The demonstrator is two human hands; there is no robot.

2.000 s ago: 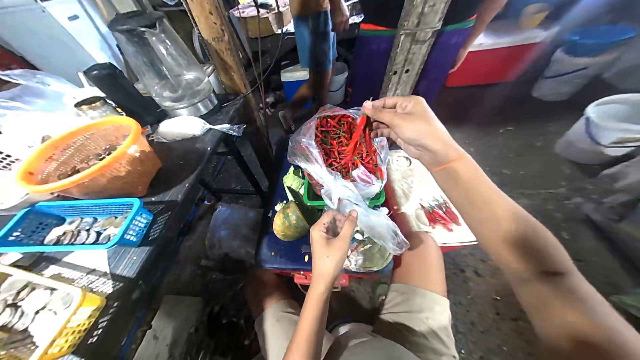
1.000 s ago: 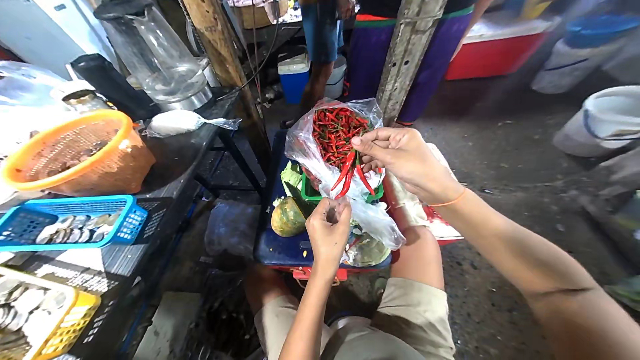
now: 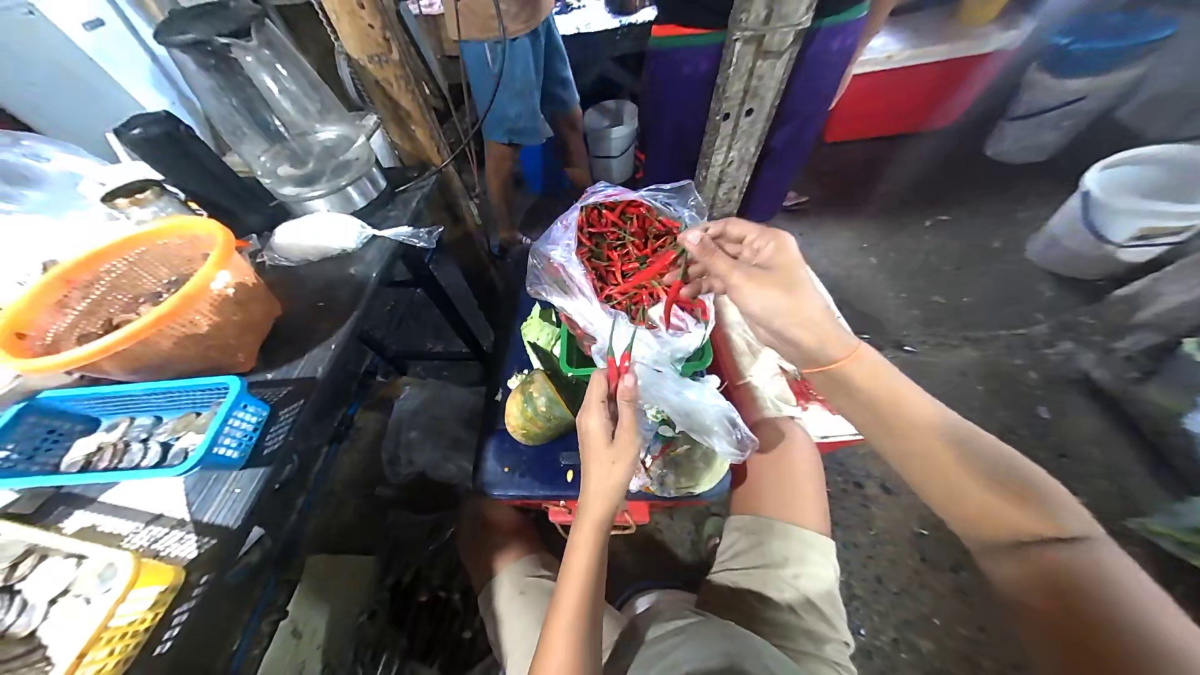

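Note:
A clear plastic bag (image 3: pixel 560 258) full of red chili peppers (image 3: pixel 623 248) stands on a blue cooler lid (image 3: pixel 525 469) between my knees. My left hand (image 3: pixel 609 422) pinches a couple of red chilies (image 3: pixel 619 364) by their bodies, green stems pointing up, below the bag's mouth. At the bag's right edge my right hand (image 3: pixel 741 277) has a red chili (image 3: pixel 671 298) at its fingertips, over the pile. Under the bag shows a green basket (image 3: pixel 574 356). A piece of squash (image 3: pixel 536 409) lies left of it, beside some leafy vegetable.
On the dark table at left are an orange basket (image 3: pixel 253 323), a blue basket of coins (image 3: pixel 246 422), a yellow basket (image 3: pixel 155 600) and a glass jug (image 3: pixel 309 150). A wooden post (image 3: pixel 755 103) rises behind the bag. Two people stand beyond; white buckets (image 3: pixel 1116 220) are at right.
My left hand, without a visible chili two seconds ago, now holds some. My right hand has moved from in front of the bag back to its right edge.

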